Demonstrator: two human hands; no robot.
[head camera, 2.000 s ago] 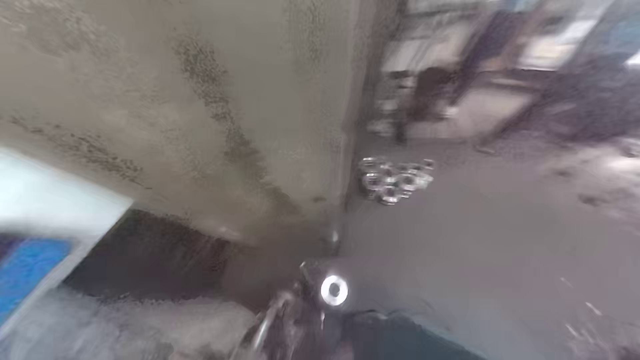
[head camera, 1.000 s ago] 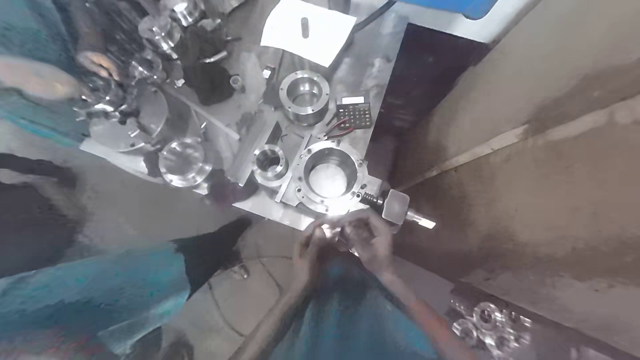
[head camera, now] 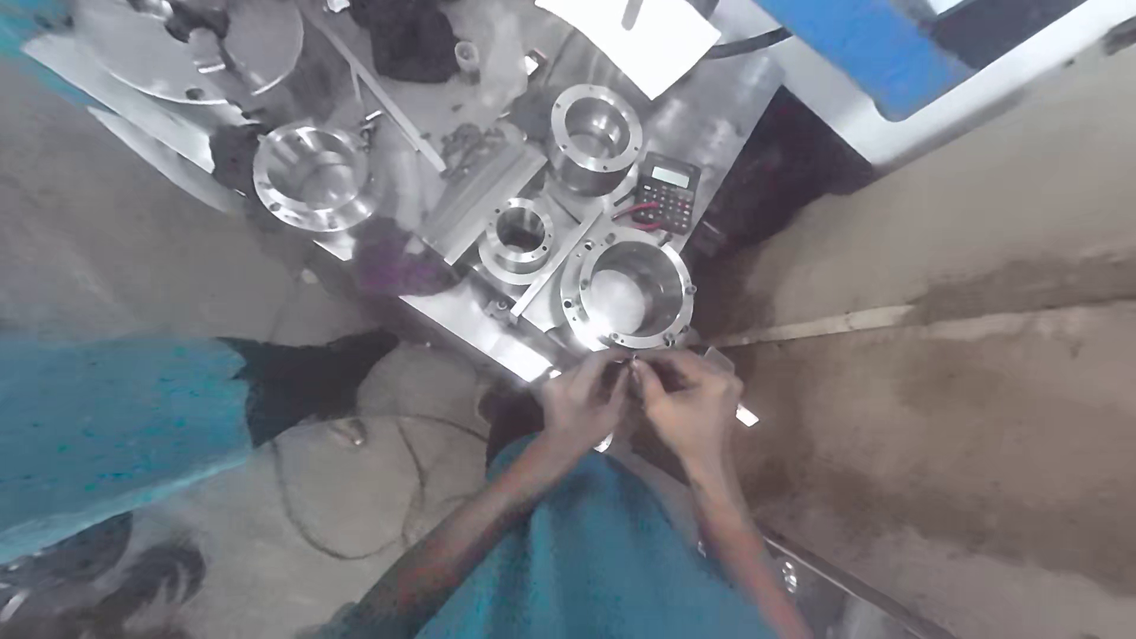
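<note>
My left hand [head camera: 586, 399] and my right hand [head camera: 692, 395] meet at the near edge of the metal table, fingertips together. A tiny part seems pinched between them, too small and blurred to name. Just beyond my fingers sits a large flanged metal ring [head camera: 683, 288] with bolt holes around its rim. Left of it stands a smaller flanged metal cylinder [head camera: 519, 235], and behind is another flanged cylinder [head camera: 596, 133]. A black calculator [head camera: 667, 191] lies beside them, with a red-handled tool [head camera: 641, 213] against it.
Another flanged metal part [head camera: 312, 177] stands at the left, near a large round metal plate [head camera: 191, 44]. A metal block [head camera: 484, 195], a long flat bar [head camera: 382, 93] and white paper [head camera: 643, 40] lie on the table. A person's teal clothing [head camera: 115, 435] is at the left; a tan surface [head camera: 958, 373] rises at the right.
The view has swung strongly from a blurred scene to the table. Since one second ago, my hands remain close together by the large ring, and their fingertips now meet.
</note>
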